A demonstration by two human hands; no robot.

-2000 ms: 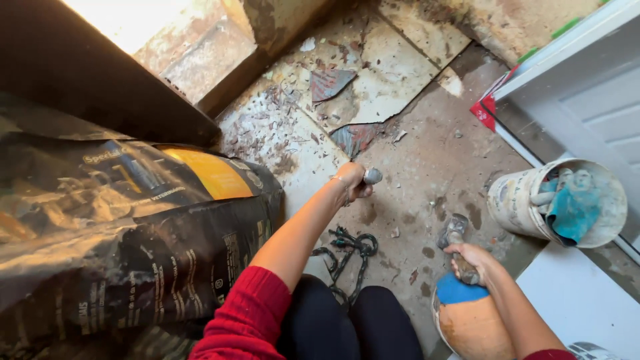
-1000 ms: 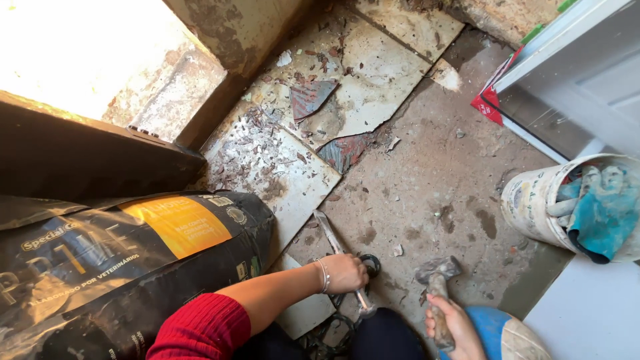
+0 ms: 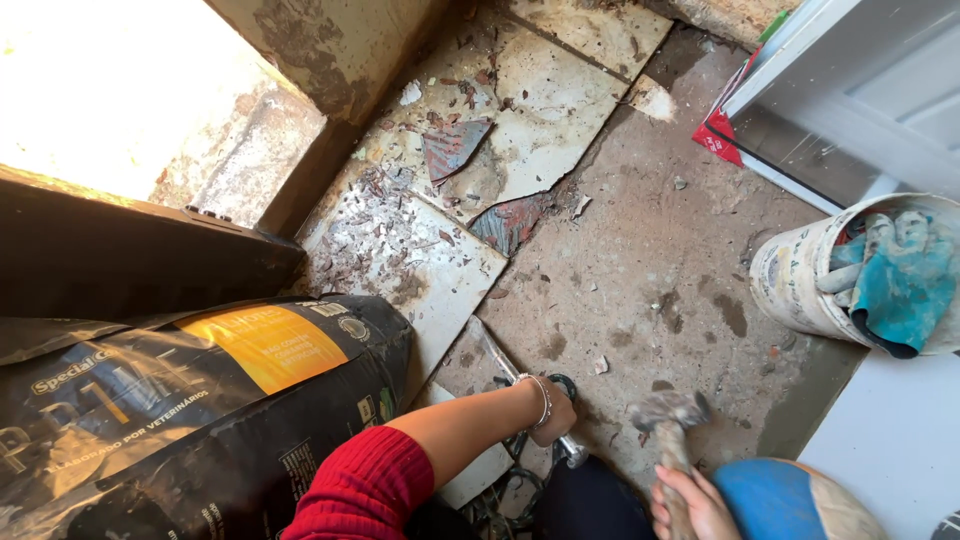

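My left hand is closed round a metal chisel, whose flat tip points up and left at the edge of a dusty floor tile. The chisel's struck end sticks out below the fist. In my right hand is the handle of a club hammer, its head raised to the right of the chisel and apart from it. Broken tile pieces lie farther up, one on the tiles and one at their edge. Bare rough floor shows beside them.
A large black and yellow sack lies at the left. To the right stands a white bucket holding teal gloves, below a white door. A dark green rope or cord and a blue and tan rounded object are near my legs.
Since two seconds ago, the chisel has tilted so that its blade shows and lies low toward the tile edge. The view has shifted. Both hands keep their tools.
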